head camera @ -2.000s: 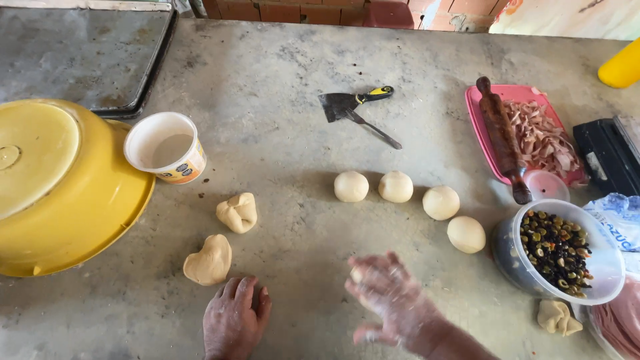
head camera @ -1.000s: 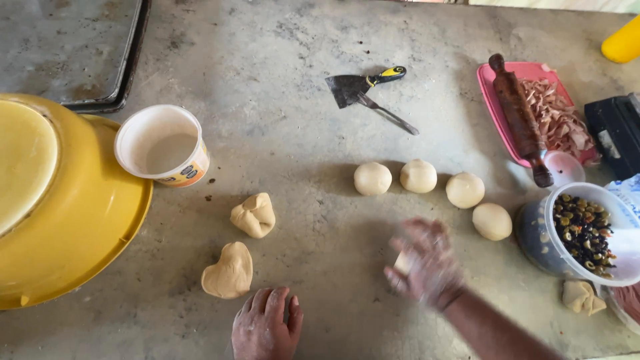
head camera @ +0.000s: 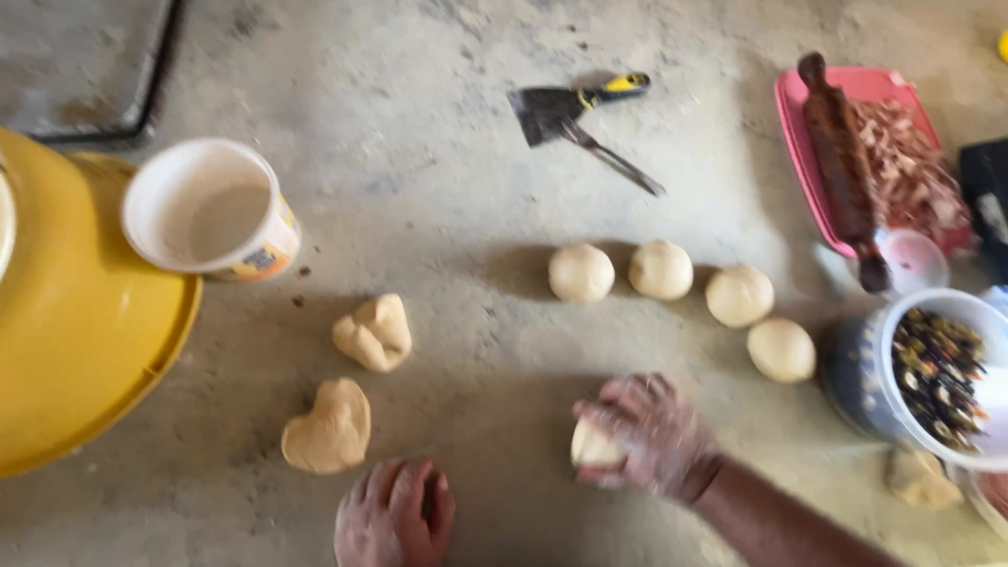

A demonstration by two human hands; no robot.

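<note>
My right hand (head camera: 650, 437), dusted with flour, is cupped around a dough ball (head camera: 595, 446) on the worktop. Several smooth dough balls lie in a curved row beyond it, among them a left one (head camera: 581, 273) and one nearest the hand (head camera: 781, 350). My left hand (head camera: 395, 513) rests on the surface at the bottom with bent fingers, and nothing shows in it. Just beyond it lies a flattened, lobed dough piece (head camera: 327, 428), with a folded dough piece (head camera: 373, 333) farther up.
At left are an upturned yellow basin (head camera: 87, 339), a plastic tub (head camera: 206, 206) and a dark tray (head camera: 75, 67). A scraper (head camera: 551, 110) touches a metal utensil (head camera: 618, 161). Rightward: a rolling pin (head camera: 841, 161) on a pink tray (head camera: 795, 118), an olive container (head camera: 858, 378), another dough piece (head camera: 921, 479).
My right hand stays around the dough ball, which now shows more at its left side. My left hand remains beside the lobed dough piece. The view has shifted and tilted downward.
</note>
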